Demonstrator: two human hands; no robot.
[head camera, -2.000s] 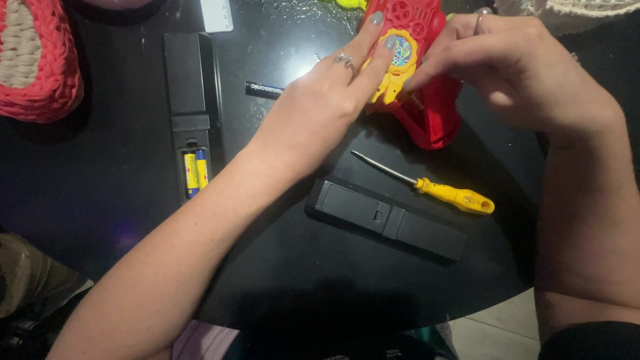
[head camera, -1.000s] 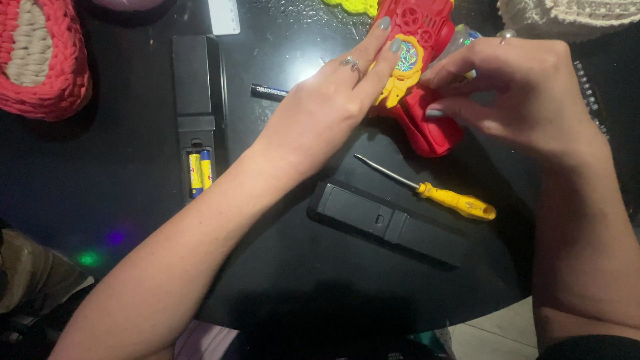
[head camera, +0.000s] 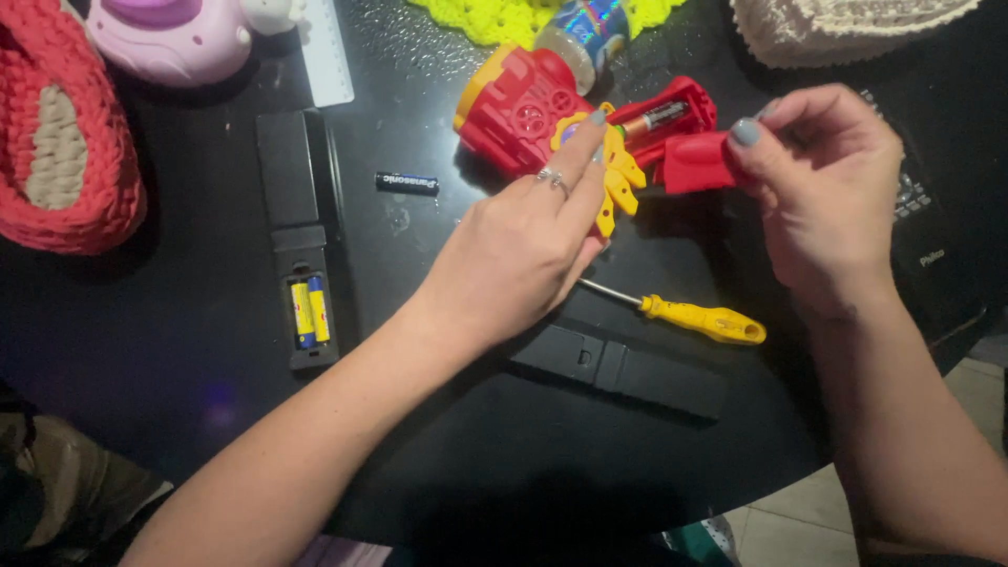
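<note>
My left hand (head camera: 520, 244) presses on a red and yellow plastic toy (head camera: 528, 110), fingers over its round yellow part. The toy's handle, at its right, is uncovered and shows a battery (head camera: 665, 116) inside. My right hand (head camera: 827, 173) pinches a red plastic battery cover (head camera: 699, 161) beside that handle. A screwdriver with a yellow handle (head camera: 705, 319) lies below the toy. One loose Panasonic battery (head camera: 407, 183) lies left of the toy. A black remote control (head camera: 295, 189) at the left has two yellow and blue batteries (head camera: 309, 313) in its bay. Another black remote control (head camera: 622, 366) lies face down.
Crocheted baskets, one red (head camera: 118, 189) and one cream (head camera: 835, 35), stand at the upper corners. A lilac plastic toy (head camera: 177, 47), a white ruler (head camera: 325, 63), a yellow-green crocheted piece (head camera: 472, 24) and a clear bottle (head camera: 583, 43) are at the back. A dark Philco device (head camera: 933, 260) is at right.
The toy has turned, and its handle now points to the upper right with a battery showing. The red cover has come away from the handle in my right hand, which has moved right.
</note>
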